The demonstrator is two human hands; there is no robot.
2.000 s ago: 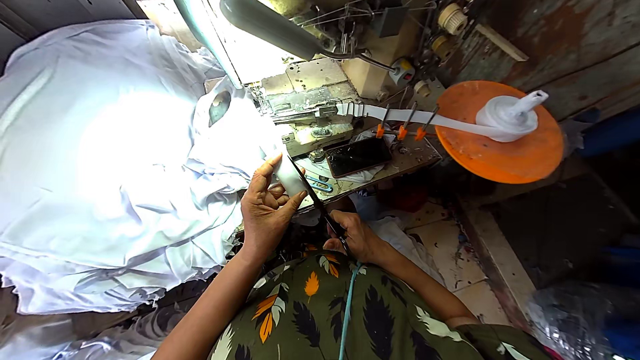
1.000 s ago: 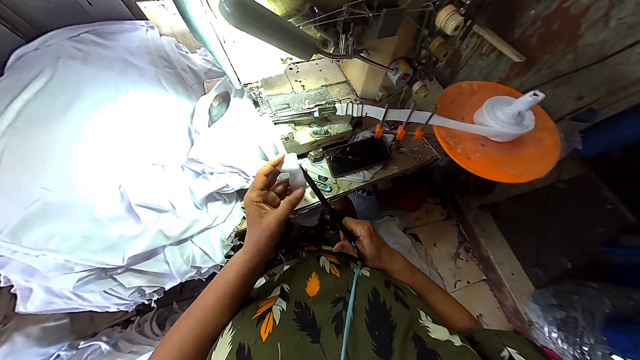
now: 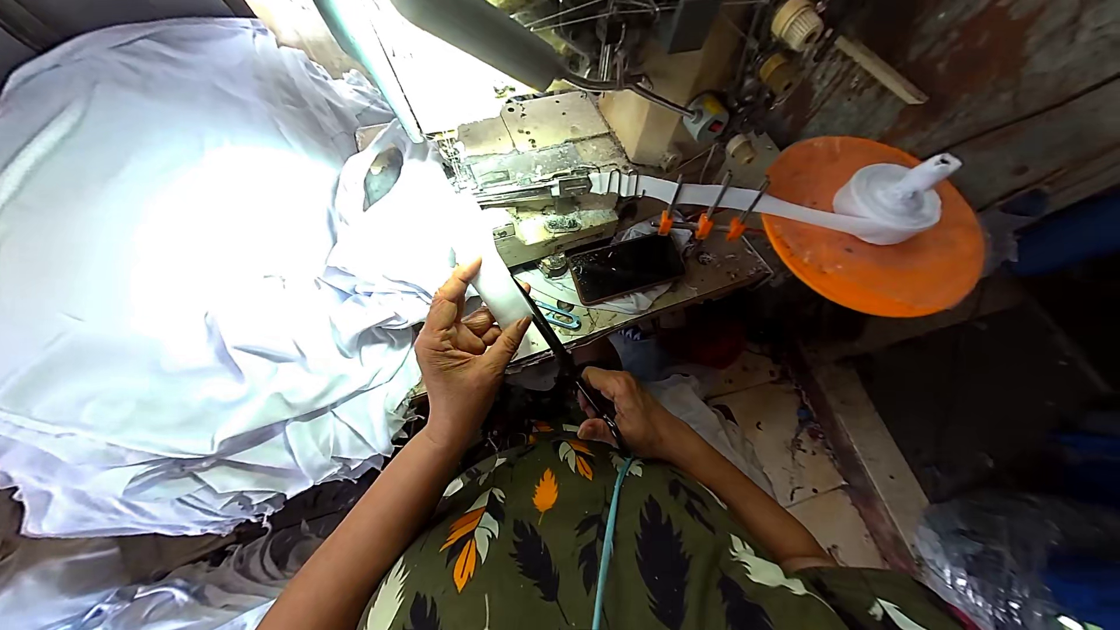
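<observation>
My left hand (image 3: 465, 343) pinches a white fabric strip (image 3: 500, 296) between thumb and fingers, at the right edge of a heap of white cloth (image 3: 175, 289). My right hand (image 3: 632, 411) grips black scissors (image 3: 560, 350) by the handles; their blades lie along the strip's right edge, close to my left fingertips. Above the hands is a sewing machine (image 3: 534, 166) with a metal tape guide. White tape (image 3: 744, 199) runs from a roll (image 3: 888, 206) on an orange disc (image 3: 875, 271) through orange-tipped pins (image 3: 704, 226) into the guide.
A dark phone (image 3: 628, 267) and blue thread snips (image 3: 557, 315) lie on the machine table below the guide. A grey lamp arm (image 3: 481, 39) crosses above the machine, beside thread cones (image 3: 796, 24). Clear plastic (image 3: 980, 542) is at the lower right.
The white strip between my left fingers shows longer than a second ago, and the scissor blades have moved along its edge. The cloth heap and the tape roll have stayed in place.
</observation>
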